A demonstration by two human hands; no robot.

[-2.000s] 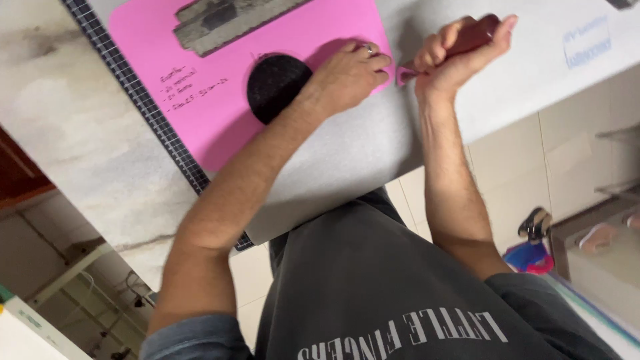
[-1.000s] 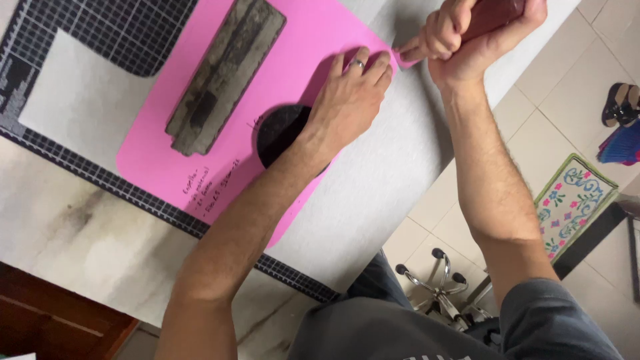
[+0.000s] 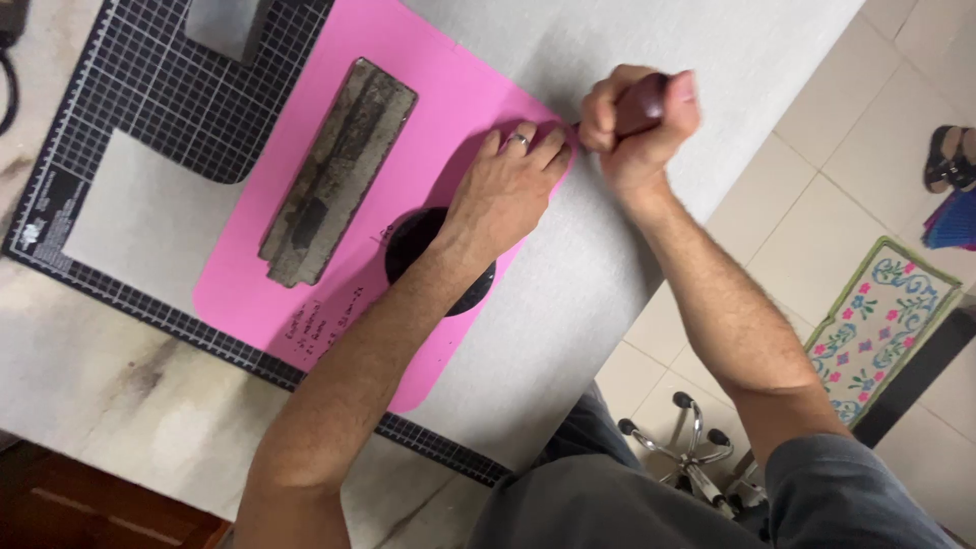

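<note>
My left hand (image 3: 507,187) lies palm down on a pink sheet template (image 3: 427,114), its fingertips near the template's rounded corner. My right hand (image 3: 640,130) is closed around the dark red handle of a tool (image 3: 643,104); a thin dark part of it reaches to the edge of that corner, its tip too small to make out. The template lies on a large grey sheet of material (image 3: 549,320). A round black weight (image 3: 415,236) sits on the template, partly under my left forearm. A long stepped metal bar (image 3: 335,175) also rests on the pink sheet, left of my left hand.
A black gridded cutting mat (image 3: 137,84) lies beneath the sheet on a marble table (image 3: 137,381). A grey metal block (image 3: 229,27) stands on the mat at the top left. Past the table's edge are a wheeled chair base (image 3: 686,457), a floral mat (image 3: 877,328) and sandals (image 3: 949,160) on the tiled floor.
The view has turned and shifted, showing more of the mat and floor. My left hand stays on the template near its corner, and my right hand still grips the red handle.
</note>
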